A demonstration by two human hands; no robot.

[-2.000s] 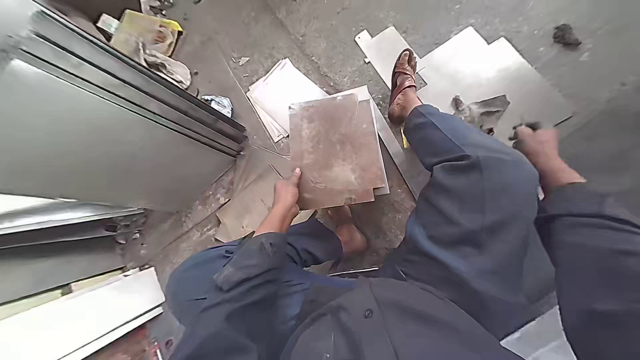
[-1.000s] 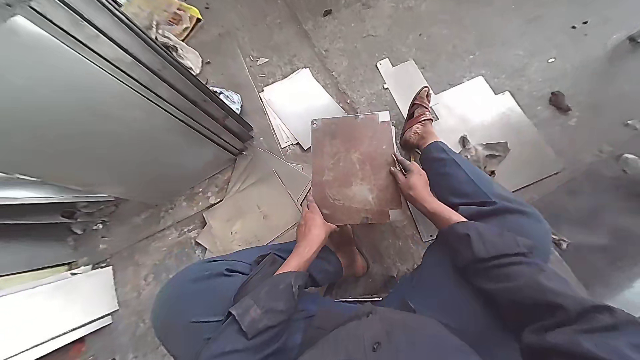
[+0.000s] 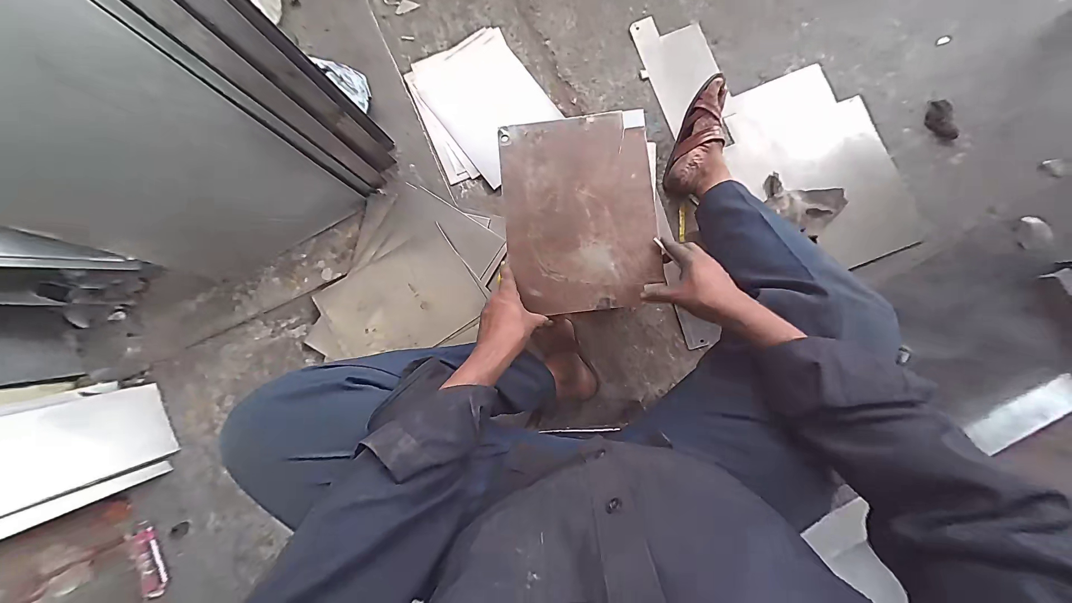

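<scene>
A brownish rectangular plate (image 3: 578,209) with a small hole at its upper left corner is held up in front of me, over the floor between my legs. A paler sheet edge shows behind its upper right corner. My left hand (image 3: 507,322) grips the plate's lower left corner, thumb along the bottom edge. At the lower right edge, my right hand (image 3: 699,285) holds it between thumb and fingers, with a small pale piece by the fingertips. What lies behind the plate is hidden. Part of a yellow strip (image 3: 682,221) shows beside the right leg.
White sheets (image 3: 490,100) lie beyond the plate, and dull metal sheets (image 3: 402,293) at its left. More metal sheets (image 3: 812,159) lie beyond my sandalled foot, a dirty rag-like thing (image 3: 808,207) on them. Large upright panels (image 3: 167,142) stand at the left.
Two seconds ago my right hand was away at the right, over a dark thing; it has come to the plate and gripped it. My left hand has kept its hold.
</scene>
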